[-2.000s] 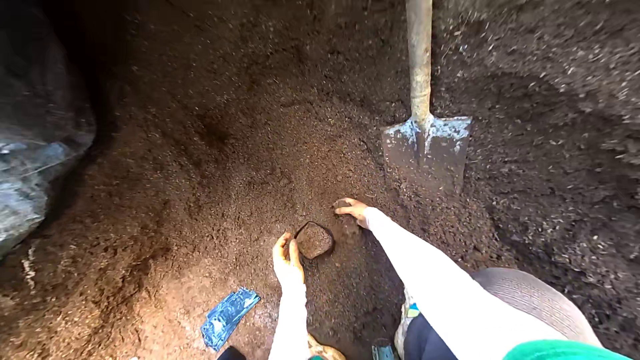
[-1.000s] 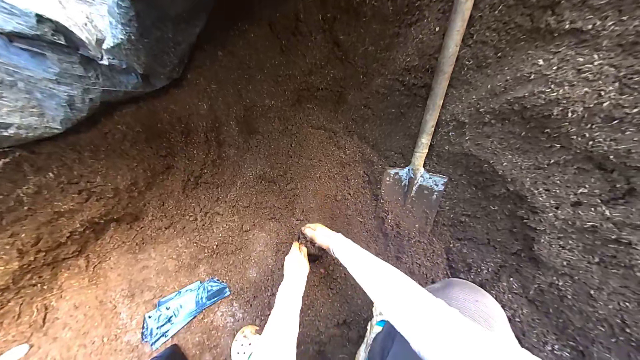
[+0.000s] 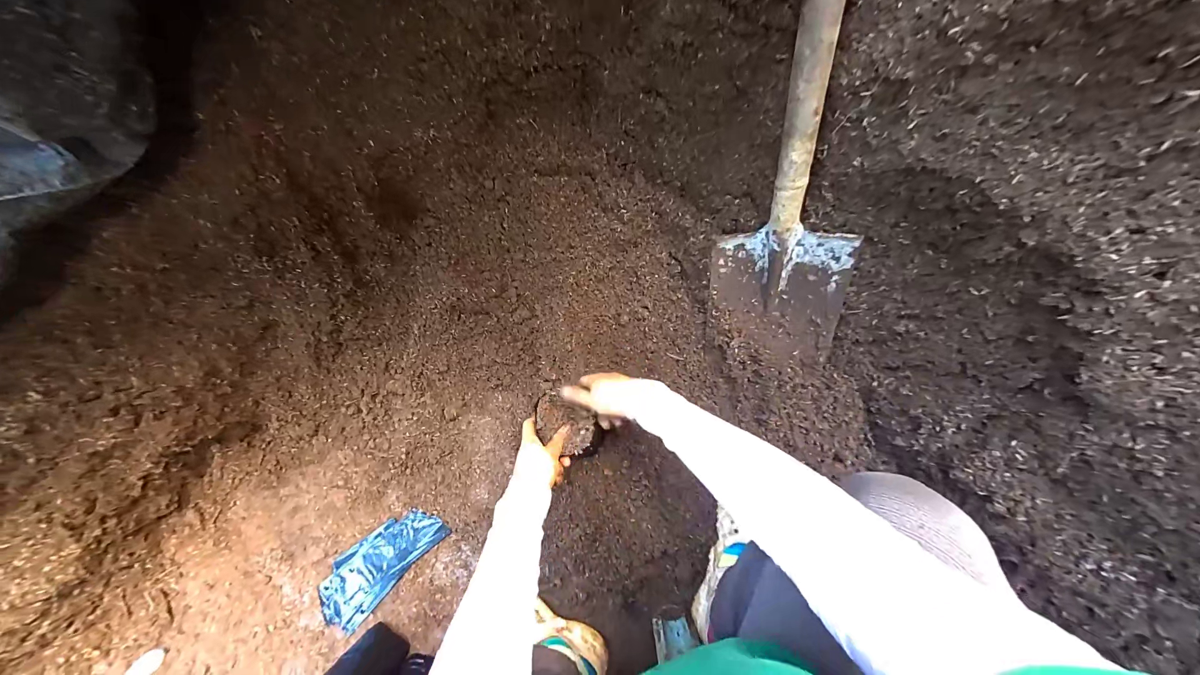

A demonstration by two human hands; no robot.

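A small round dark-rimmed container (image 3: pixel 568 427), filled with brown soil, is near the middle of the view, over loose soil. My left hand (image 3: pixel 544 454) grips its lower left side, thumb at the rim. My right hand (image 3: pixel 600 396) lies over its upper right edge with the fingers stretched across the soil, slightly blurred and holding nothing that I can see. Beyond, to the right, a shovel (image 3: pixel 786 281) with a wooden handle has its metal blade partly sunk in the soil.
Folded blue plastic (image 3: pixel 382 568) lies on the ground at lower left. A plastic-covered bulk (image 3: pixel 70 122) stands at upper left. Soil (image 3: pixel 1012 281) rises on the right. A woven hat-like object (image 3: pixel 923 520) is beside my right arm, and my shoes (image 3: pixel 574 641) are below.
My hands were apart around the container two seconds ago, then close together over it. Now the right hand lies across its top while the left holds its side. The view has shifted.
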